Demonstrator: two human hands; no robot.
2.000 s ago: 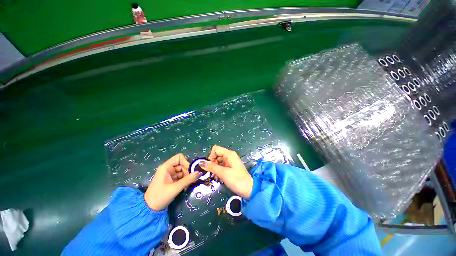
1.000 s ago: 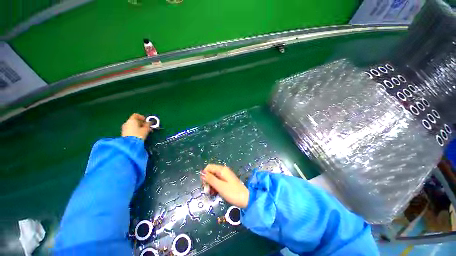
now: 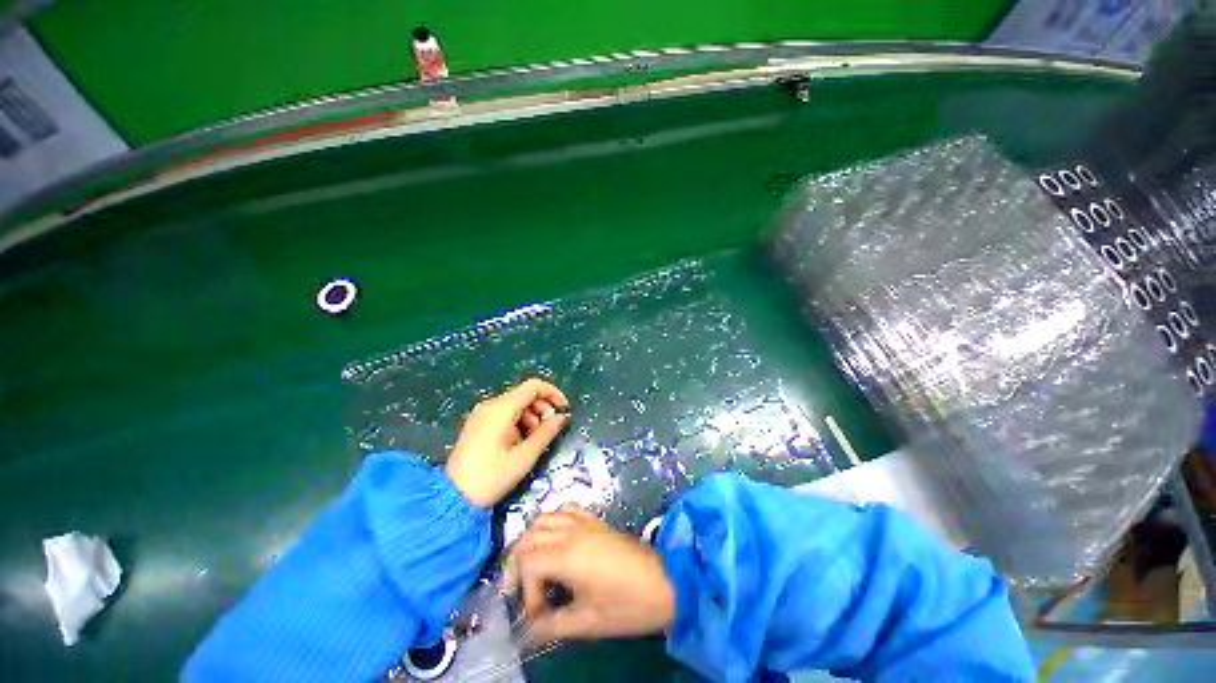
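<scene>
A round module with a white ring and dark centre [image 3: 338, 296] lies alone on the green belt, left of the clear tray's back edge. The clear moulded tray [image 3: 667, 360] lies in front of me. My left hand [image 3: 507, 440] is above it, fingers curled together; a tiny pale spot shows at the fingertips, too small to name. My right hand [image 3: 590, 576] is bent down over the tray's near part, blurred, with a dark spot between the fingers; I cannot tell if it holds anything. Another module [image 3: 430, 656] shows beside my left sleeve, and a partly hidden one is by my right cuff.
A thick stack of clear trays [image 3: 974, 334] stands to the right, with rows of white rings [image 3: 1127, 247] beyond it. A crumpled white scrap [image 3: 80, 582] lies at the left. A red-and-white item with a black top [image 3: 428, 56] is at the belt's far rail.
My left hand has let go of the module on the belt and moved back right over the tray. My right hand has moved down toward the tray's near side.
</scene>
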